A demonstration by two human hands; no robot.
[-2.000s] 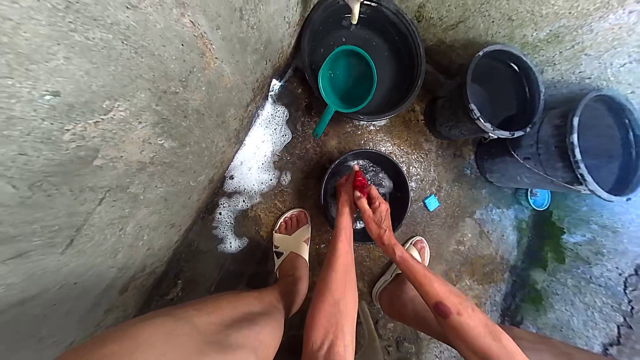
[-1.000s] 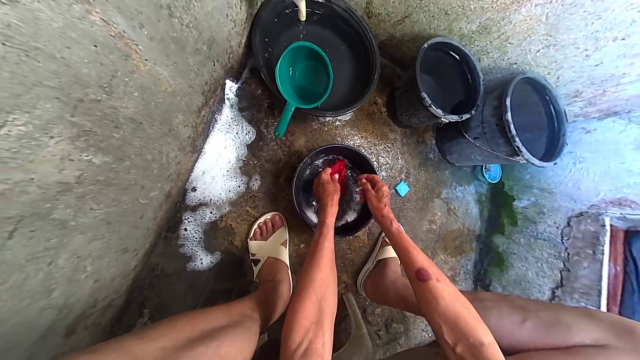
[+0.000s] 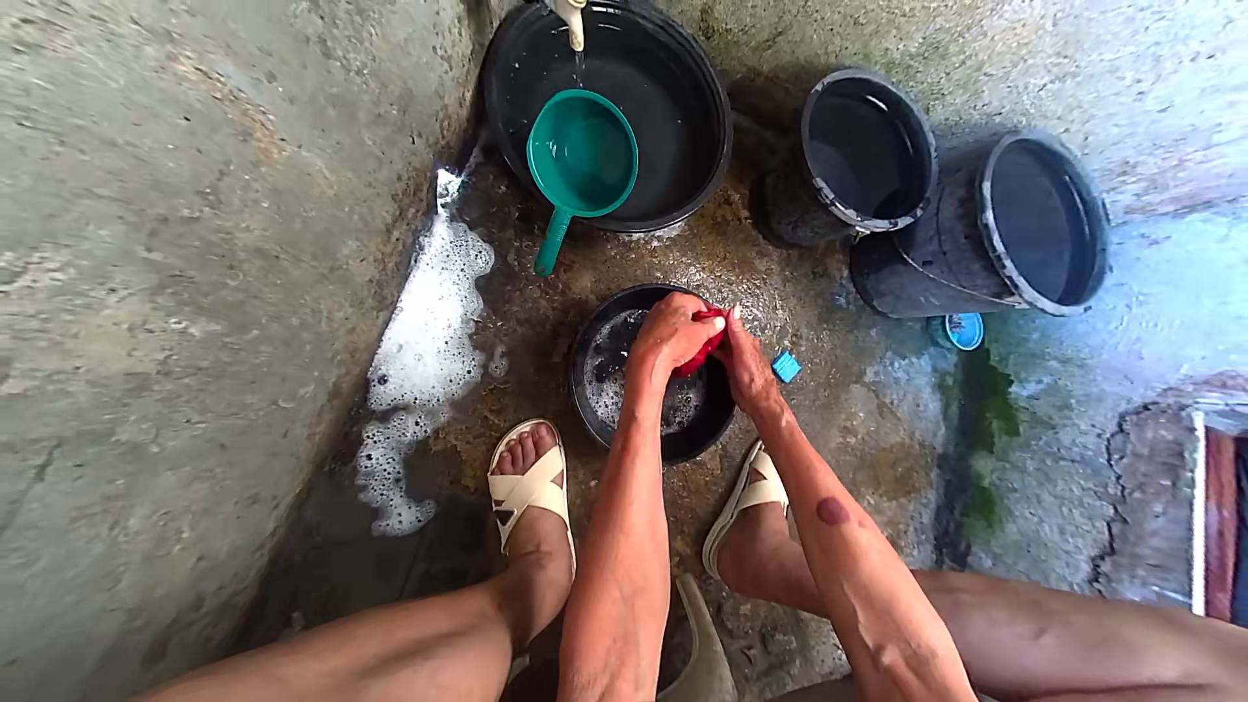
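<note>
Over a small black basin [image 3: 587,414] of sudsy water, my left hand [image 3: 671,336] grips a wet red cloth [image 3: 694,363]. My right hand [image 3: 749,369] pinches the same cloth from the right side, its thumb and fingertips close to my left thumb. The cloth is bunched, and part of it is hidden behind my fingers. A blue block [image 3: 786,367], perhaps soap, lies on the wet floor just right of the basin.
A teal dipper [image 3: 583,156] sits in a large black tub [image 3: 682,127] under a running tap [image 3: 573,21]. Two black buckets [image 3: 868,146] of water stand at the right, near a small blue container [image 3: 963,331]. Foam [image 3: 429,341] lies along the left wall.
Both hands now meet at the red cloth; one second ago the right hand was apart from it. The dipper and buckets have stayed in place.
</note>
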